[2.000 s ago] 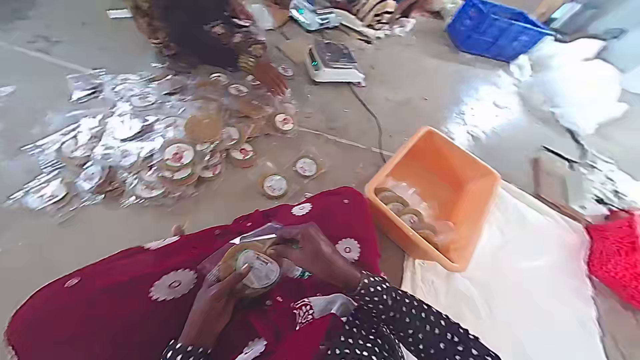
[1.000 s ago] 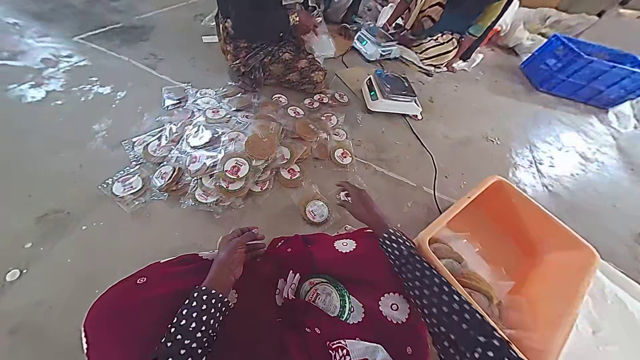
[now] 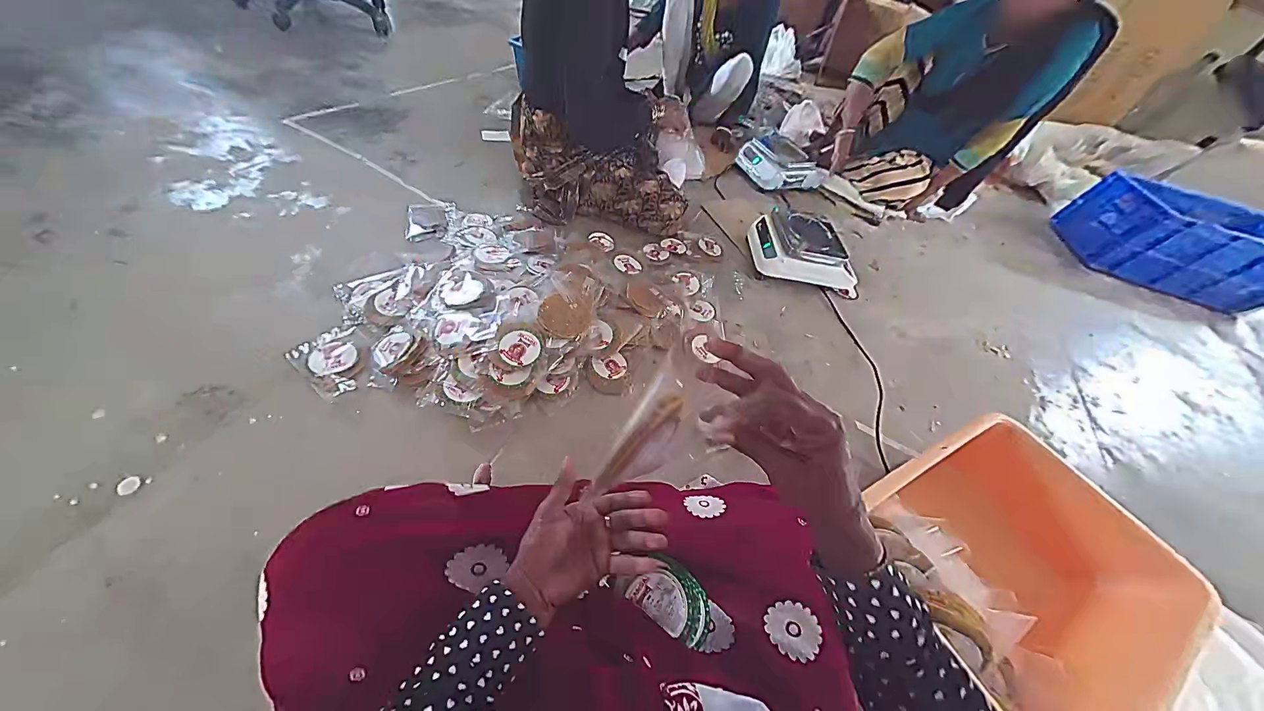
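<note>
Between my two hands a clear plastic packet with flat round brown pieces (image 3: 647, 432) stands on edge, blurred. Its lower end touches my left hand (image 3: 583, 538), whose fingers are spread with the palm turned up. My right hand (image 3: 780, 420) is beside the packet's upper right side, fingers apart; whether it touches the plastic cannot be told. On the maroon cloth over my lap (image 3: 395, 592) lie round labels with green edges (image 3: 676, 602), just below my left fingers. Beyond my knees is a heap of similar labelled packets (image 3: 518, 346) on the floor.
An orange tub (image 3: 1076, 533) with packets inside stands at right. A digital scale (image 3: 802, 252) with a cable sits behind the heap, a second scale (image 3: 777, 161) farther back. A blue crate (image 3: 1165, 242) is at far right. Other people (image 3: 948, 99) sit at the back.
Two seconds ago both hands held a packet over the lap; one second ago they were apart, the right reaching to a packet on the floor. Now a packet stands between them. The view has shifted.
</note>
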